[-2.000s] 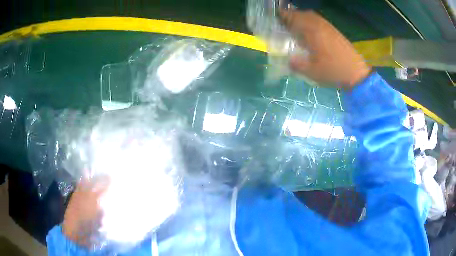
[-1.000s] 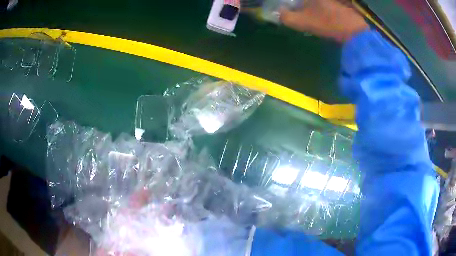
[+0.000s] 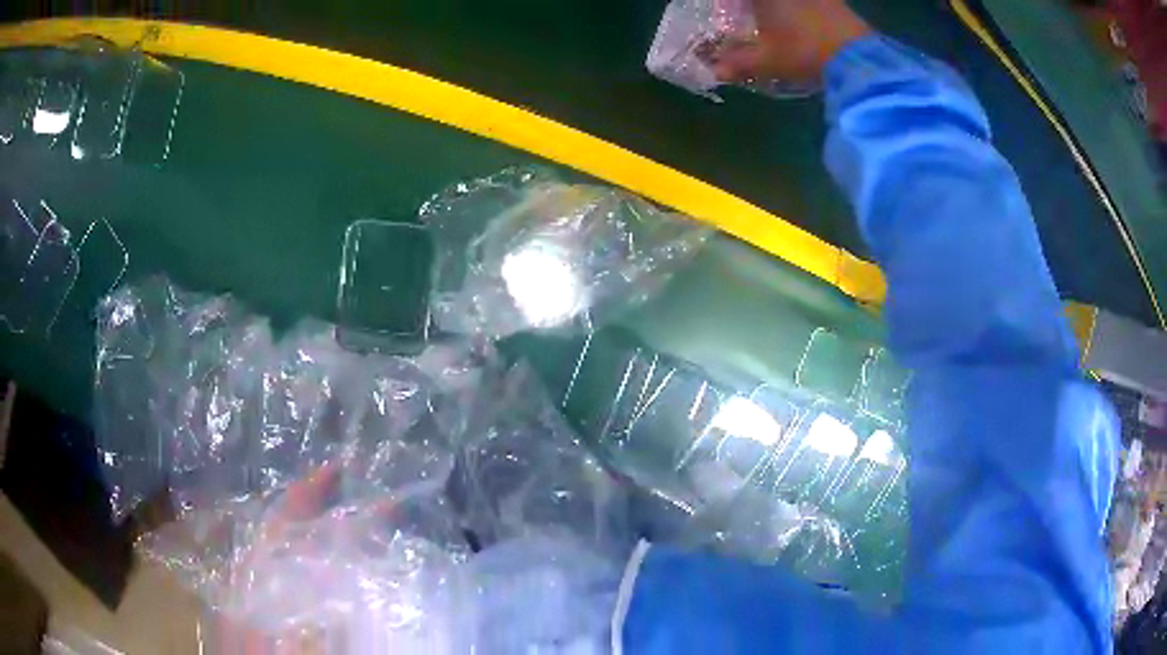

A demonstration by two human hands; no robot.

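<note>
My right hand (image 3: 787, 49) is stretched out over the dark belt and holds a bagged piece (image 3: 695, 46) in crumpled clear film. My left hand (image 3: 301, 512) is low at the left, blurred and mostly covered by clear plastic bags (image 3: 256, 397); its grip cannot be made out. The bags are heaped in an overlapping row on the green bench. A clear tray (image 3: 385, 284) lies flat behind the heap. Loose clear film (image 3: 544, 250) with a bright glare lies beside it at the yellow rail. More clear trays (image 3: 755, 435) lie in a row at centre right.
The yellow rail (image 3: 486, 118) curves between the green bench top (image 3: 243, 218) and the dark green conveyor belt (image 3: 512, 39). More clear trays (image 3: 122, 109) lie at the far left. A grey bar (image 3: 1126, 348) is at the right. Brown boxes (image 3: 64, 576) show below left.
The white unit with a dark part is no longer in view on the belt. My right hand has shifted slightly left and now holds a bagged piece over the belt. My left hand remains among the bags.
</note>
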